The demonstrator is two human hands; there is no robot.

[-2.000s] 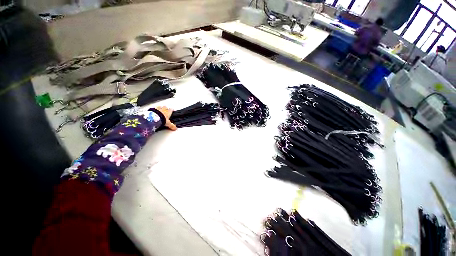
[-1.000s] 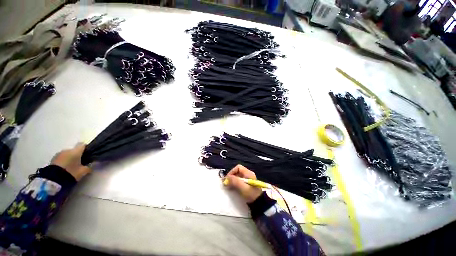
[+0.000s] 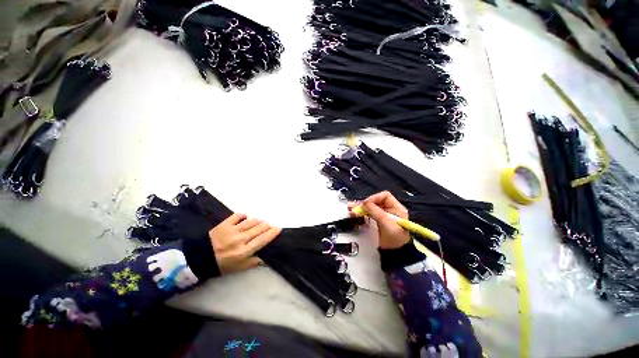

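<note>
My left hand [image 3: 242, 243] lies on a fanned pile of black webbing straps [image 3: 298, 269] with silver D-rings [image 3: 331, 306] at both ends. My right hand [image 3: 385, 215] holds a slim yellow pen-shaped tool [image 3: 418, 229] like a pencil, with a thin red-and-dark lead at its tail. One strap runs from under my left hand to my right fingertips; its end is partly hidden by them. A second loose strap pile [image 3: 427, 203] lies just behind and right of my right hand.
A large strap stack [image 3: 385, 77] with a pale tie strip [image 3: 413, 32] lies behind. Tied bundles [image 3: 228, 42] lie back left and far left. A yellow tape roll [image 3: 520, 184], more black straps [image 3: 571, 182] and crinkled clear plastic [image 3: 623, 238] are at right. Khaki straps [image 3: 49, 42] lie back left.
My left hand has brought the strap bunch right and laid it down in front of me. My right hand, still with the yellow tool, now meets one strap's end. The view has shifted.
</note>
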